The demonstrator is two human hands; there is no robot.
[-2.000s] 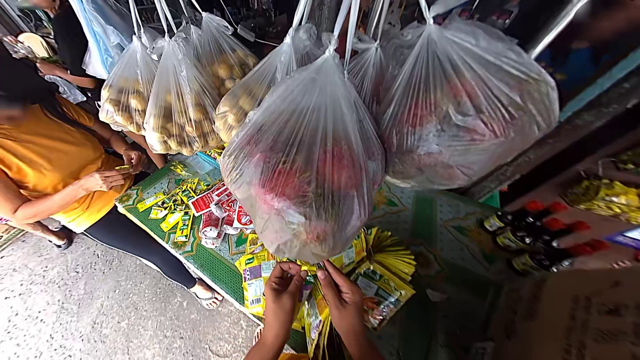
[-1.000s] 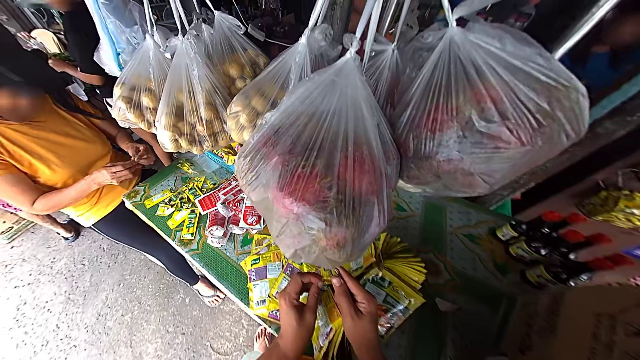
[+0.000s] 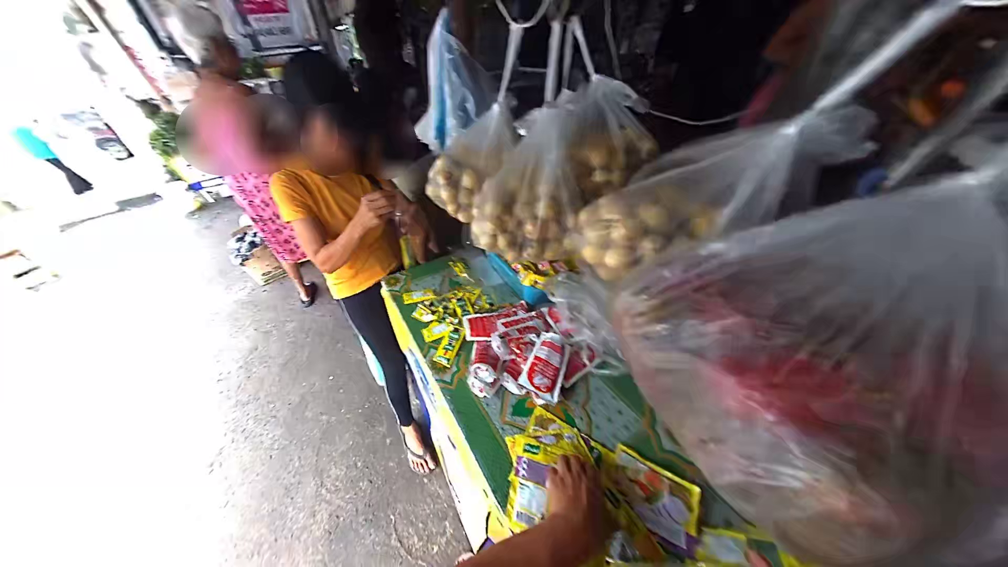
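Observation:
My left hand [image 3: 575, 496] reaches in from the bottom edge, its fingers on a pile of yellow seasoning sachets [image 3: 529, 480] at the table's near end. Whether they pinch one is unclear. More yellow sachets [image 3: 657, 492] lie right of it. Only what seems a fingertip of my right hand [image 3: 757, 558] shows at the bottom edge, beside the sachets; what it holds is hidden. Farther along the table lie red-and-white packets [image 3: 545, 366] and small yellow sachets [image 3: 447, 346].
A green patterned cloth covers the table [image 3: 480, 429]. Clear plastic bags of round tan produce [image 3: 524, 220] hang above it, and a large bag with red contents [image 3: 819, 394] hangs close at the right. A person in an orange shirt [image 3: 346, 228] stands at the far end, beside pavement [image 3: 315, 441].
The view has swung left, toward the street. My hands, close together below the hanging bag earlier, have separated; the left now touches the sachet pile and the right is almost out of frame.

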